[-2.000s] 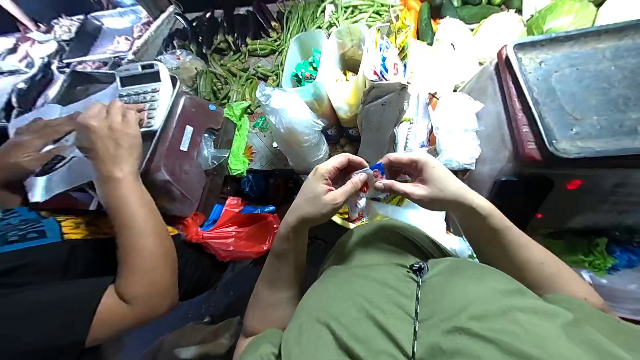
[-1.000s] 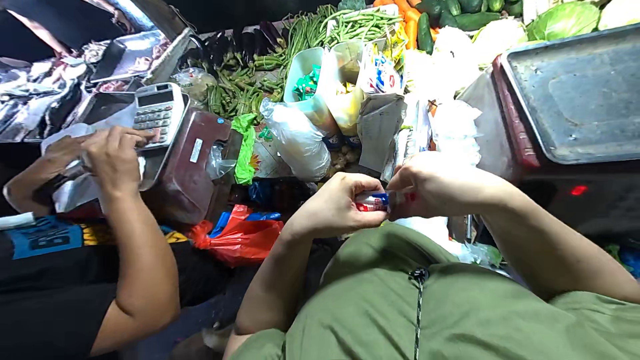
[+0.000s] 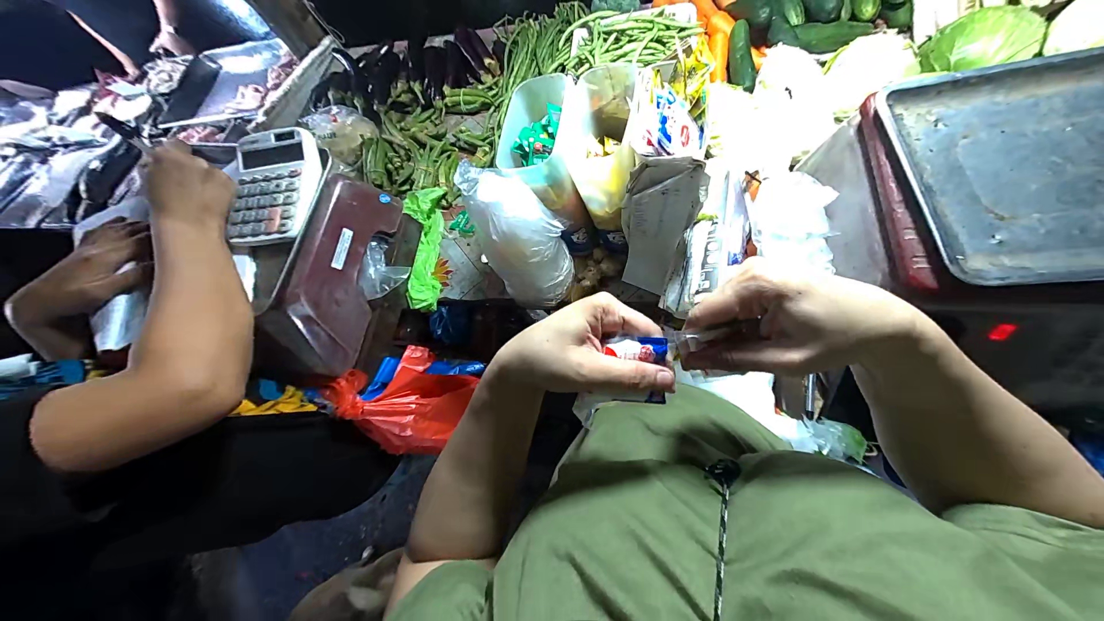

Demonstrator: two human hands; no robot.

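Observation:
My left hand (image 3: 584, 349) holds a small red, white and blue packet (image 3: 640, 352) between thumb and fingers, with clear plastic around and below it. Close beside it on the right, my right hand (image 3: 763, 323) pinches the end of the clear plastic, which stretches between the two hands. Both hands are just above the lap of a green garment. Beyond them stand a white plastic roll or bag (image 3: 519, 233), a container of green packets (image 3: 536, 142), and a cardboard piece (image 3: 662, 220).
At left, a person's arm (image 3: 185, 285) with a pen is near a calculator (image 3: 272, 185) on a dark red scale (image 3: 332, 276). A metal tray (image 3: 1009, 164) stands at right. Green beans (image 3: 634, 39) and a cabbage (image 3: 983, 39) lie behind. A red plastic bag (image 3: 414, 405) is low left.
My hands, close together over the packet a second ago, are now slightly apart with clear plastic between them. The other person's hand has moved from the calculator to the paper, holding a pen.

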